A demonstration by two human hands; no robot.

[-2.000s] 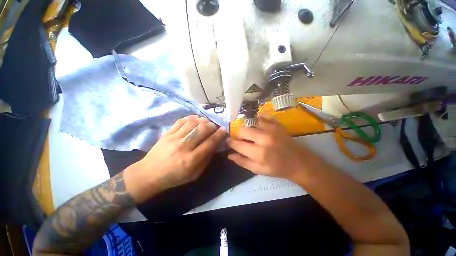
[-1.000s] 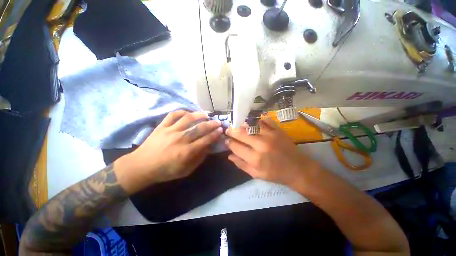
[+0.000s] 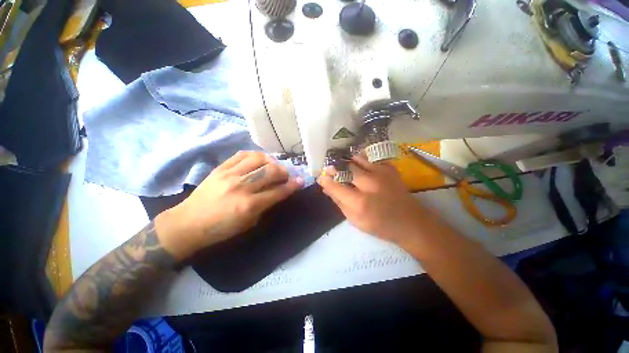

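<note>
The pale blue-grey wrong side of the fabric (image 3: 155,138) lies left of the white machine head, with a seam line running towards the needle area. The dark fabric panel (image 3: 241,251) lies under it and under both hands. My left hand (image 3: 231,200) lies flat on the cloth, its fingertips just left of the needle area. My right hand (image 3: 369,200) has its fingertips at the cloth edge, right beside the presser foot area. Its thumb and forefinger are close together on the cloth. The needle itself is hidden behind the white guard and fingers.
The HIKARI sewing machine (image 3: 441,76) spans the upper right. Scissors (image 3: 488,194) with green and orange handles lie right of the needle by the orange bed cover (image 3: 417,169). Dark pieces (image 3: 155,38) lie upper left. Dark cloth (image 3: 34,117) hangs at far left, dark strips (image 3: 578,196) at right.
The pale cloth has shifted and folded slightly towards the machine. The dark panel's lower edge has moved up and away from the table's front edge. Both hands stay by the needle area.
</note>
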